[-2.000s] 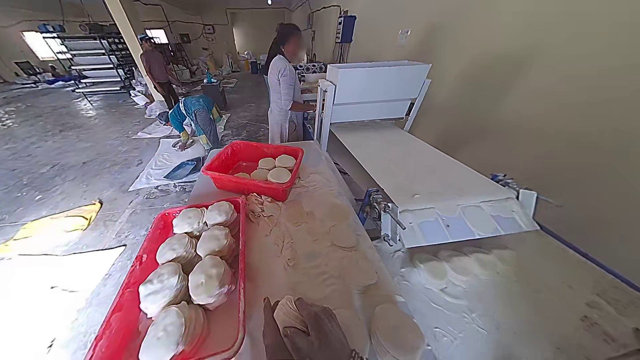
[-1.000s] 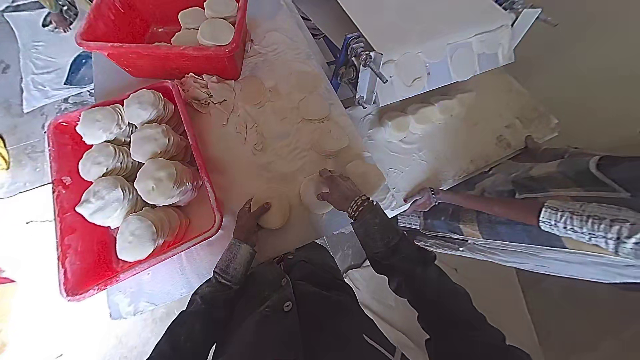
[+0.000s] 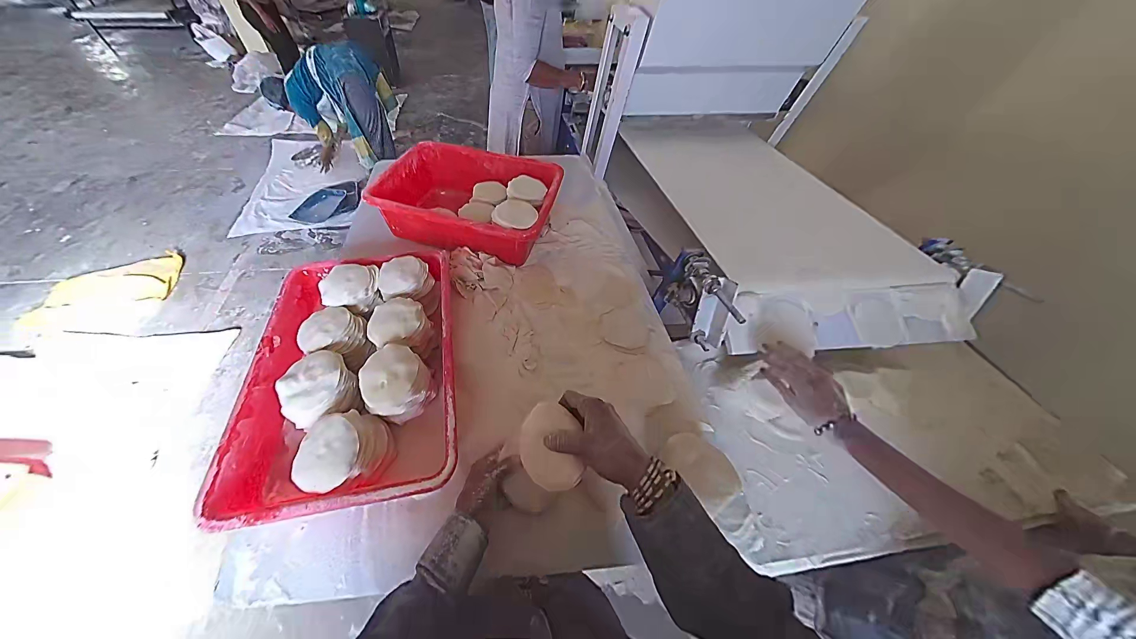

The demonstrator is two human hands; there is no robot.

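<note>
My right hand [image 3: 603,439], with beads at its wrist, holds a flat round dough disc [image 3: 550,446] tilted above the floured tabletop. Just to its left is my left hand [image 3: 484,482], its fingers at the edge of another disc [image 3: 528,490] lower on the table; its grip is blurred. Left of both hands a red plastic tray [image 3: 450,382] holds several stacks of dough discs [image 3: 397,382]. Further discs [image 3: 701,466] lie on the table right of my right hand.
A second red tub [image 3: 461,232] with dough pieces stands at the table's far end. On the right are a machine's conveyor belt [image 3: 781,213] and a floured board [image 3: 799,497]. A co-worker's hand [image 3: 803,386] reaches to the belt's end. Other people are farther back.
My right hand has lifted a disc that it touched on the table a second ago. A co-worker's hand has moved from the board's near edge to the belt's end. The view has tilted up.
</note>
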